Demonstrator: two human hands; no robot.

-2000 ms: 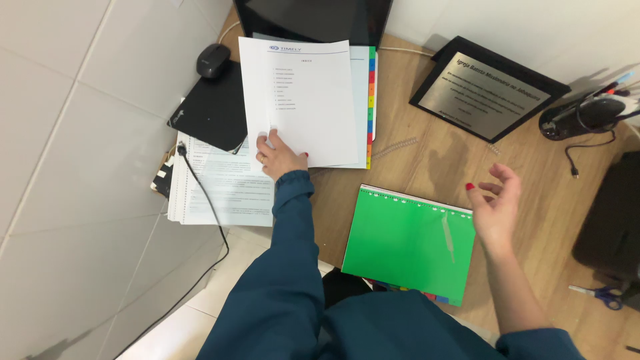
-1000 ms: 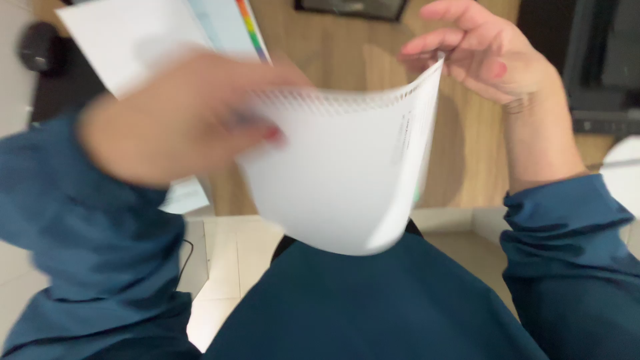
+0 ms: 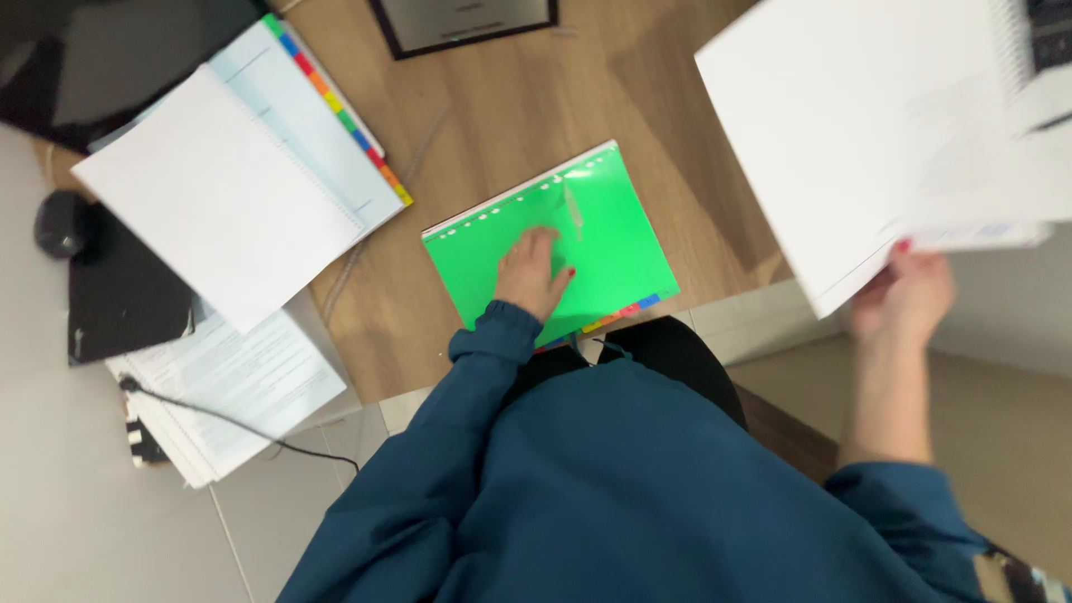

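Note:
My left hand rests on or just over a green plastic cover that lies tilted at the desk's front edge, with punched holes along its far side and coloured tabs under its near side. Out to the right, my right hand grips the lower edge of a white sheet, whose row of holes is at the far right. Whether it holds more than one sheet cannot be told. To the left, a white punched sheet lies over pale blue dividers with coloured tabs.
A black monitor and a framed plaque stand at the back. On the left are a black mouse, a black folder, printed papers and a black cable. A black device shows at the upper right.
A second ago both hands were at a white punched sheet in front of me. Now my left hand is at the green cover and my right hand is far right with white paper. The view has shifted.

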